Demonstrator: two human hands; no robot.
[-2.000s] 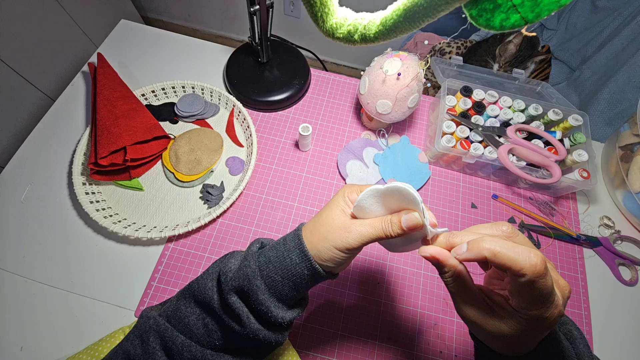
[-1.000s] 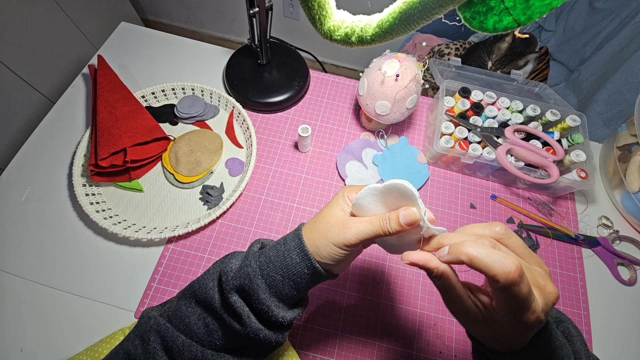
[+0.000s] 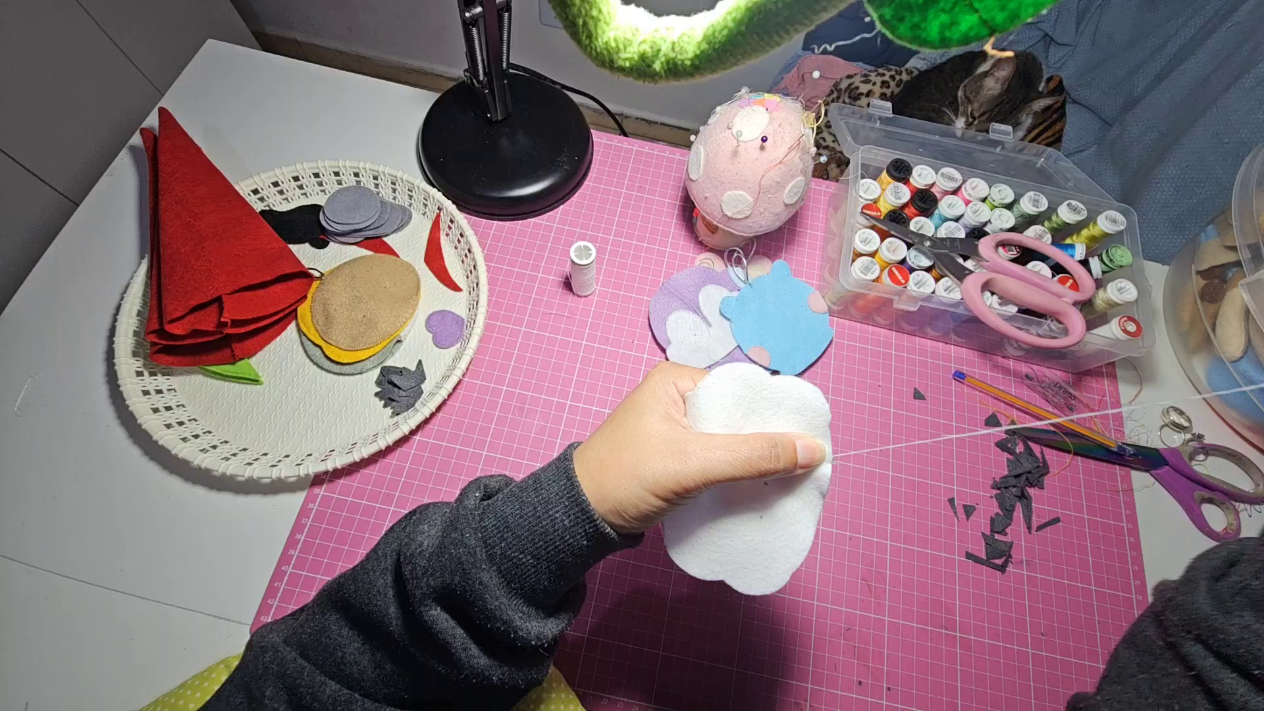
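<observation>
My left hand [image 3: 681, 454] pinches a white felt piece with a scalloped edge [image 3: 750, 538] between thumb and fingers, above the pink cutting mat. From the felt's right edge, beside the thumb tip, a white thread [image 3: 987, 429] runs taut to the right edge of the view. My right hand is out of view; only its dark sleeve [image 3: 1175, 632] shows at the lower right. Just beyond the felt lie a blue felt shape [image 3: 780, 316] and a purple and white one [image 3: 676, 296]. A white thread spool [image 3: 583, 269] stands farther left.
A white woven tray [image 3: 296, 464] holds red felt [image 3: 212, 267] and cut shapes. Behind are a black lamp base [image 3: 506, 148] and a pink pincushion [image 3: 750, 168]. Pink-handled scissors [image 3: 1037, 286] lie on a thread box [image 3: 987, 326]. Purple-handled scissors [image 3: 1195, 474], a pen [image 3: 1037, 410] and dark scraps [image 3: 1017, 484] lie right.
My right hand has moved away from the felt and out of view to the right. The thread is now stretched out. The felt in my left hand has turned to show its broad side.
</observation>
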